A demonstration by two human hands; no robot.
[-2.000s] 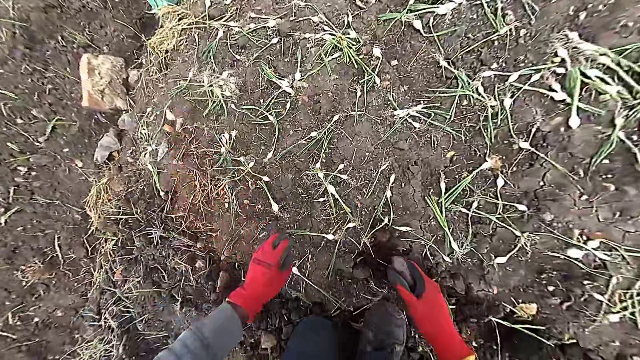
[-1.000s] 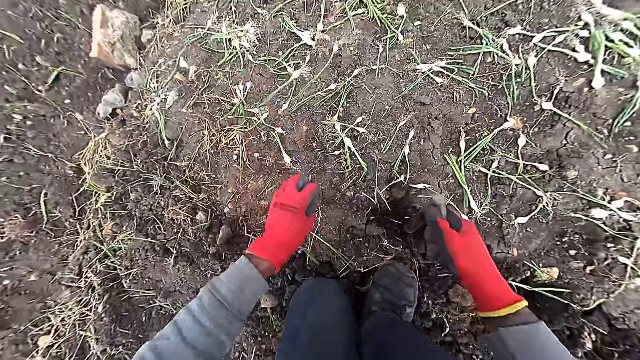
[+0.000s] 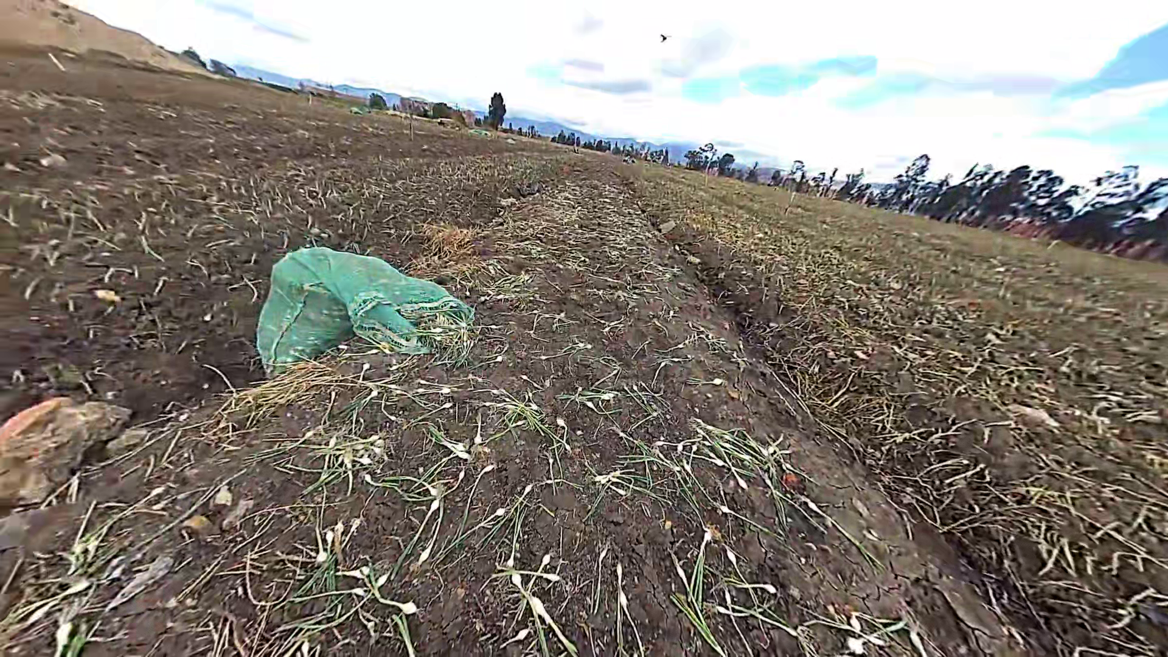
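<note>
Neither of my hands is in the frame of now. Many young onion plants with white bulbs and green leaves point(image 3: 538, 607) lie scattered over the dark soil bed point(image 3: 584, 538). A green mesh sack point(image 3: 315, 306) rests on its side at the left of the bed, its mouth facing right. A bunch of onion plants point(image 3: 444, 333) spills from that mouth onto the soil.
A large stone point(image 3: 59, 447) lies at the left edge, beside dry straw. Along the bed's right side runs a furrow point(image 3: 757, 338). Fields with dry stalks stretch away on both sides, with a row of trees point(image 3: 1004, 196) at the right horizon.
The view has swung up from the ground at my feet to the field and sky. Both red-gloved hands, low over the soil in the earlier frames, have left the view.
</note>
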